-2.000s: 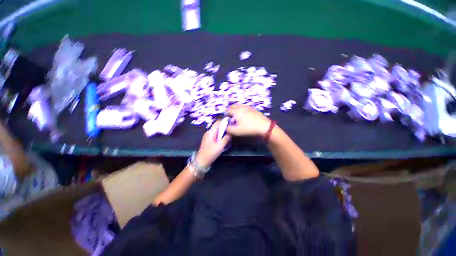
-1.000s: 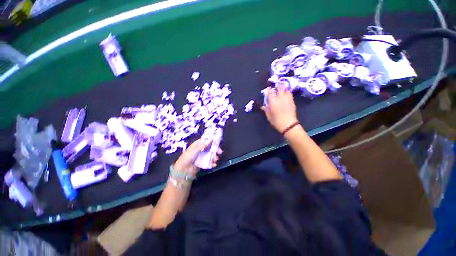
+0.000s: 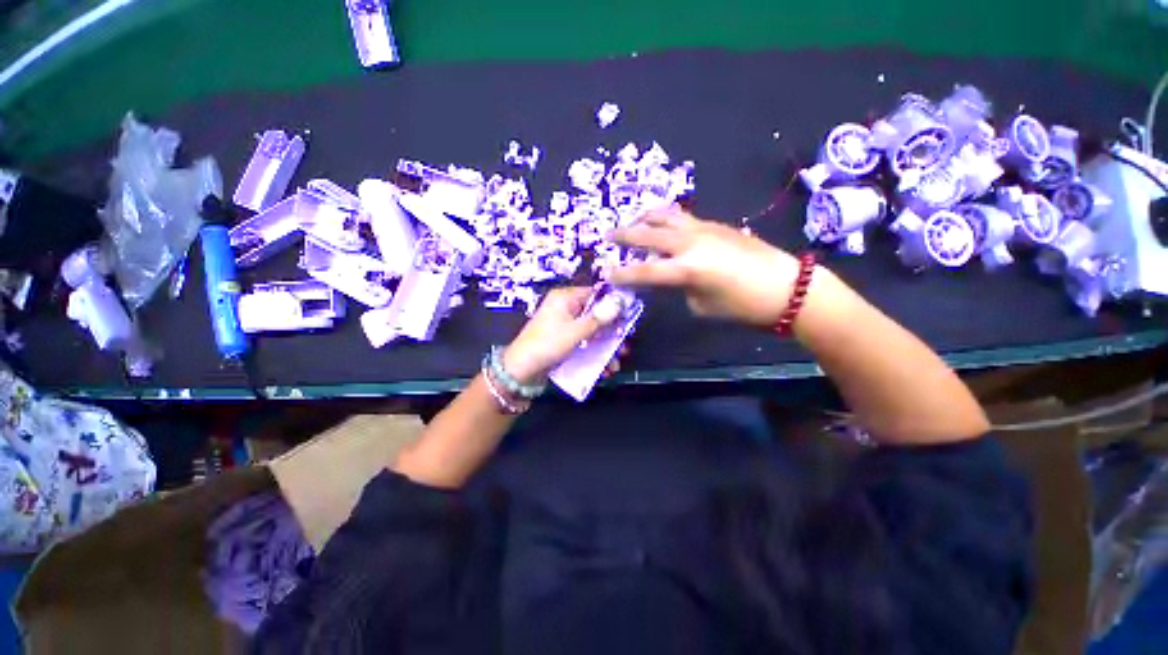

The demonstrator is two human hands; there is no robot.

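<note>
My left hand holds a pale lilac handle shell, tilted, near the bench's front edge. My right hand is over the shell's upper end, fingers on a pale part there; it is probably a fan head, but the fingers mostly hide it. A heap of small plastic brackets lies just beyond my hands. More handle shells are piled left of the brackets. Fan heads with round spoked faces are piled at the right.
A blue electric screwdriver and a crumpled clear bag lie at the left. One unit is on the green strip. A white box device is at the far right. An open carton with purple pieces is below the bench.
My right hand has moved from the fan head pile back to the shell in my left hand. The view has turned and shifted, and the shell now tilts the other way.
</note>
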